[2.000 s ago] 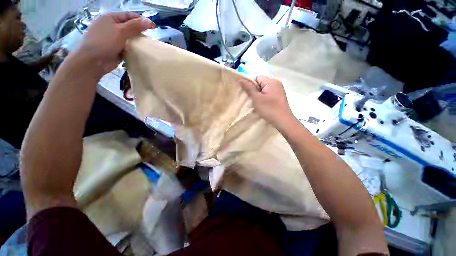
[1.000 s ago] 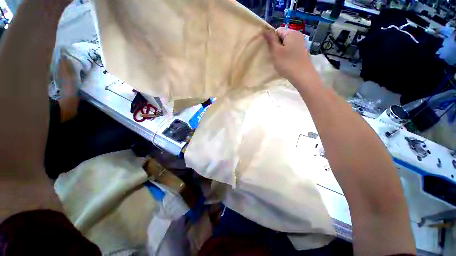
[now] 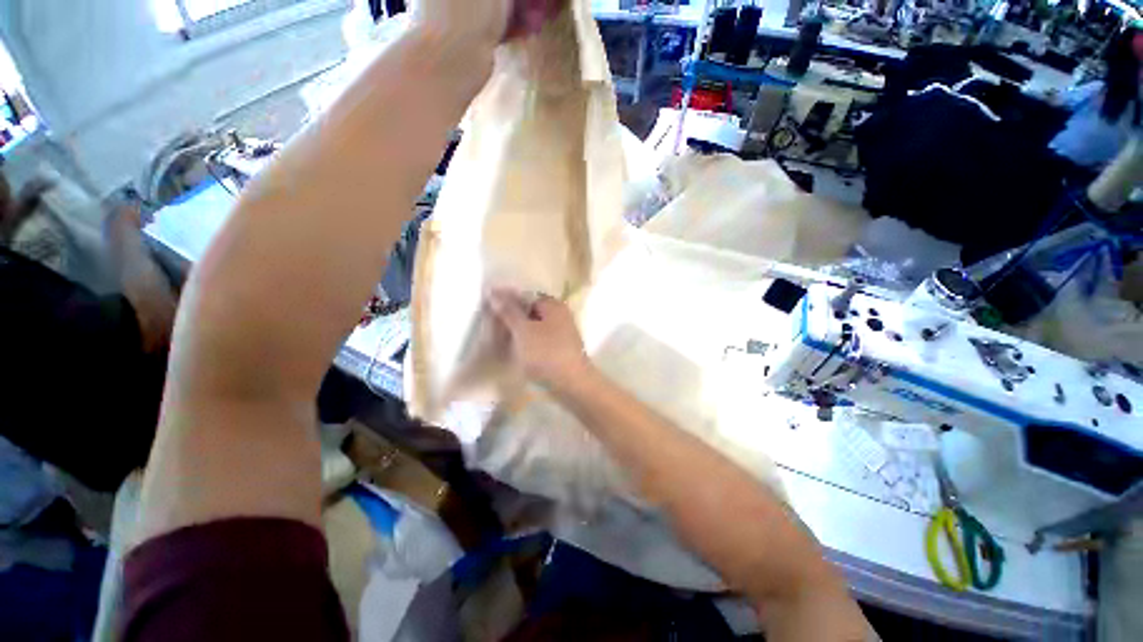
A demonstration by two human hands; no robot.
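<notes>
A beige garment piece (image 3: pixel 520 188) hangs folded from my raised left hand (image 3: pixel 483 15), which is cut off by the top edge of the picture and grips the cloth's upper end. My right hand (image 3: pixel 542 336) is at the middle of the hanging cloth, fingers against it; its grip is blurred. The lower part of the cloth spreads over the white table and its front edge. The white sewing machine (image 3: pixel 953 364) with a blue stripe stands to the right. Small white labels (image 3: pixel 877 458) and scissors (image 3: pixel 959 546) with yellow and green handles lie near it.
More beige cloth (image 3: pixel 752 213) lies behind the table. A dark garment heap (image 3: pixel 959 144) is at the back right. A person in dark clothing (image 3: pixel 63 364) is at the far left. Beige pieces and a brown strip (image 3: pixel 395 470) are below the table edge.
The cloth was stretched wide between both hands and now hangs narrow and upright. My left hand moved right and up; my right hand moved down and left. The scissors and labels are uncovered.
</notes>
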